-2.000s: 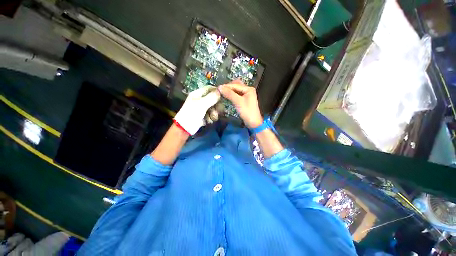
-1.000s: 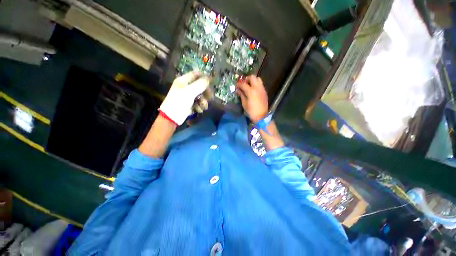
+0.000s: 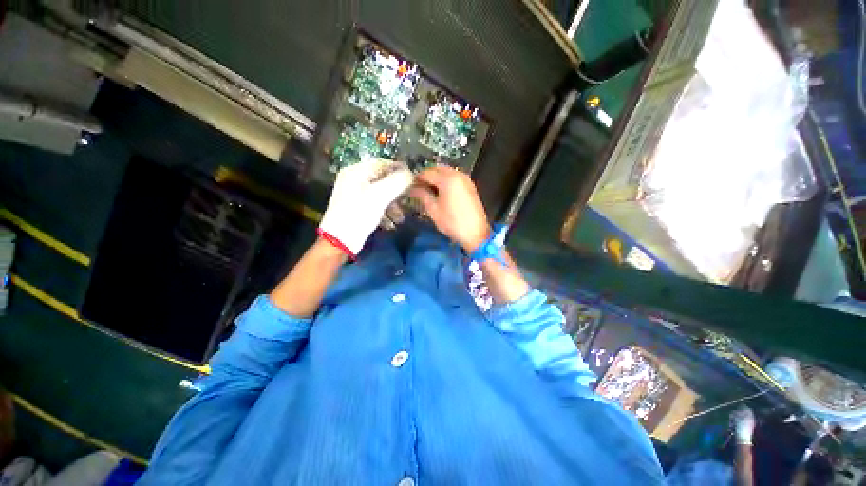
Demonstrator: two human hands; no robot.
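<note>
A dark pallet [image 3: 408,112] lies on the conveyor in front of me and holds several green circuit boards [image 3: 366,142] with silvery and orange-red parts. My left hand [image 3: 366,204], in a white knit glove with a red cuff edge, is over the pallet's near edge with its fingers curled. My right hand [image 3: 454,207], bare with a blue wrist band, meets it fingertip to fingertip. The hands cover the nearest board. Whether a small part is between the fingers is too small and blurred to tell.
The dark conveyor bed [image 3: 285,47] has a pale side rail [image 3: 204,100] on the left. A large carton [image 3: 627,152] with a clear plastic bag stands at the right. A green post [image 3: 703,299] crosses the right. An open box [image 3: 679,408] of shiny parts and another person's hand [image 3: 743,424] show lower right.
My right hand has moved left from the near right board to meet my left hand. A second earlier they were apart. The view has shifted, so the pallet sits a little lower in the picture.
</note>
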